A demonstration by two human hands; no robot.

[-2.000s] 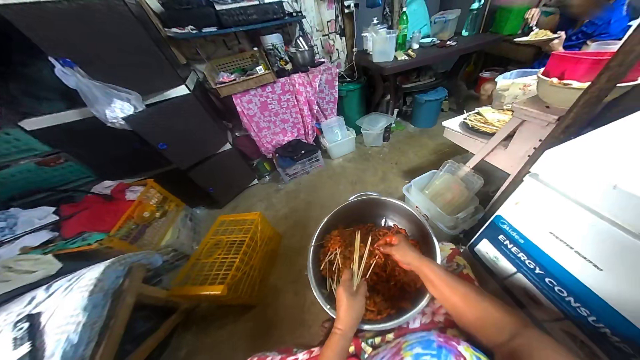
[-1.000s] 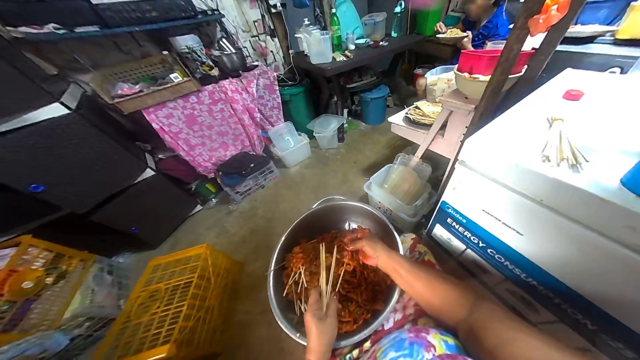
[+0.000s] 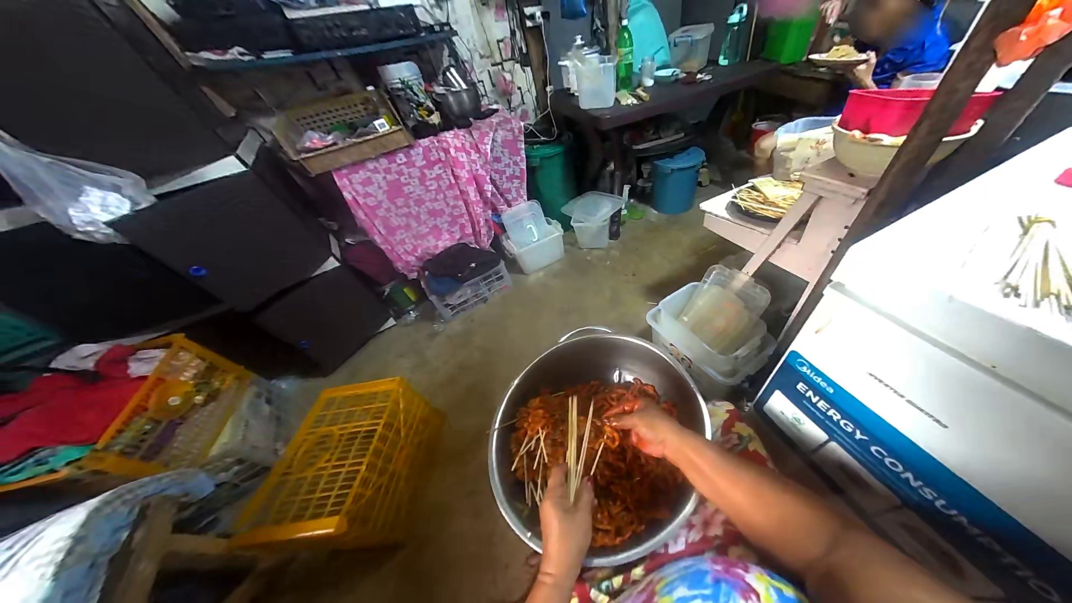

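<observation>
A steel pot [image 3: 501,469] with a raised handle rests by my lap, filled with red-coated strips of food [image 3: 641,494]. Over its near left part, my left hand [image 3: 567,511] is closed around several thin bamboo skewers [image 3: 573,444], which point away from me. My right hand [image 3: 641,425] is at the right of the pot's middle, its fingertips on the red food; whether it pinches a piece or a skewer, I cannot tell. More skewers [image 3: 532,461] stick out of the food at the left of the pot.
Left of the pot stands a yellow plastic crate [image 3: 343,452]. Clear plastic containers [image 3: 712,327] are just beyond its right rim. A white chest freezer [image 3: 938,360] with skewers [image 3: 1038,264] on top is at the right. Farther back, a person in blue [image 3: 909,42] holds a plate [image 3: 837,57].
The view has swung about between frames. My left hand keeps its skewers throughout, and my right hand stays at the food in the pot.
</observation>
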